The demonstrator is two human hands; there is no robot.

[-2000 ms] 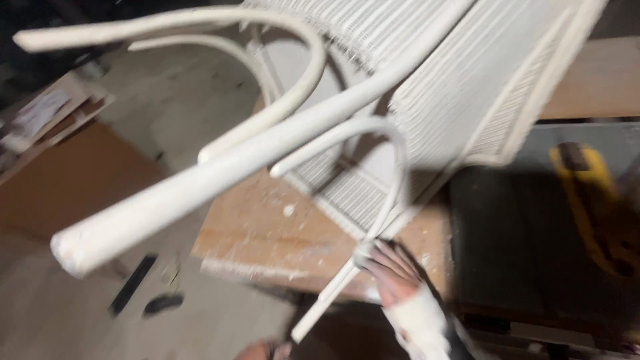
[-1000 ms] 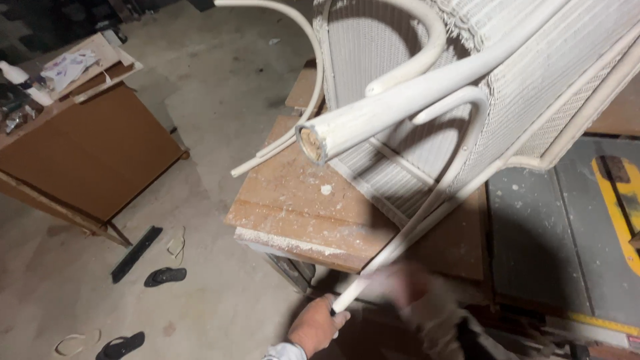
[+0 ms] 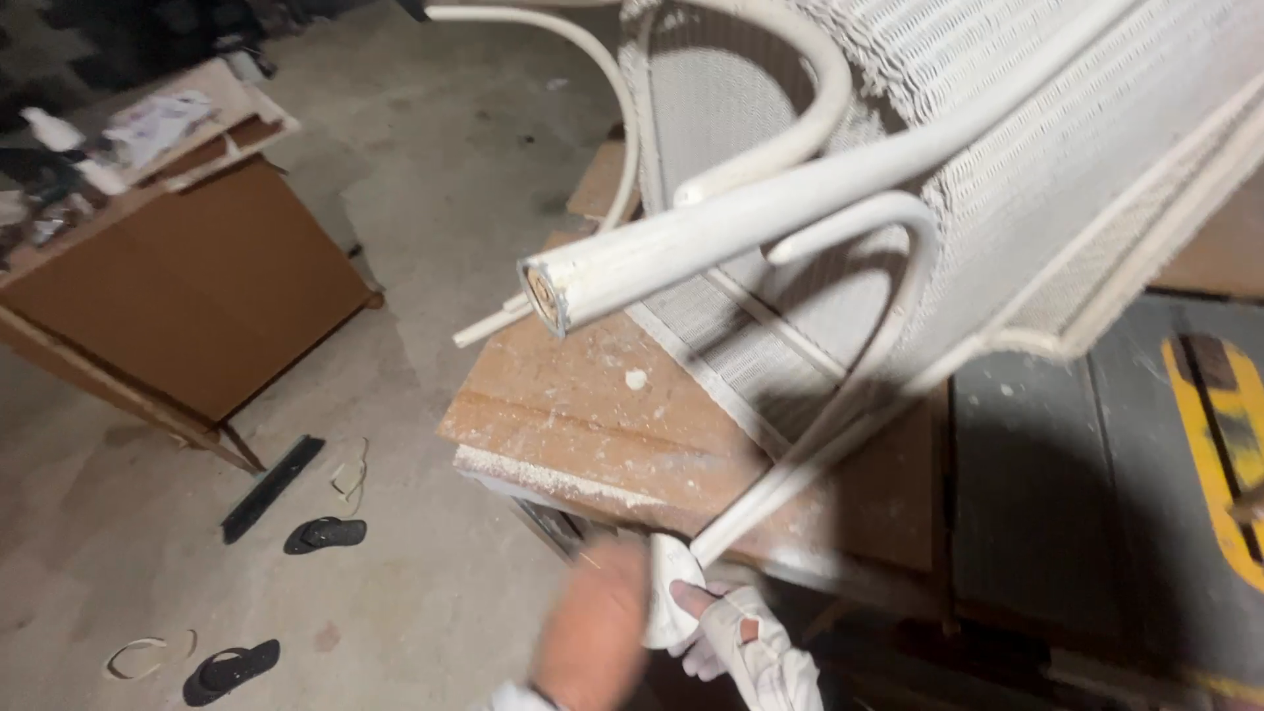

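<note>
A white-painted wicker chair (image 3: 997,197) lies tipped on a wooden worktop, its thick round leg (image 3: 671,237) pointing toward the lower left. Curved white poles stand out around it, and a thin paired pole end (image 3: 731,518) reaches past the worktop's near edge. By that end, my right hand (image 3: 736,627), in a worn whitish glove, has its thumb on a white rounded disc or sheet (image 3: 674,592) that bears print. My left hand (image 3: 597,622), bare and motion-blurred, is at the disc's left side; its fingers cannot be made out.
The dusty wooden worktop (image 3: 592,405) lies under the chair. A grey metal surface with a yellow insert (image 3: 1220,444) is at the right. On the concrete floor are black flip-flops (image 3: 326,534) and a broom head (image 3: 274,489). A brown cabinet (image 3: 197,296) holding bottles stands at the left.
My left hand has left the thin pole end it was at one second ago. A white disc now shows between my hands. My right hand, earlier on the thin pole, is now below its end.
</note>
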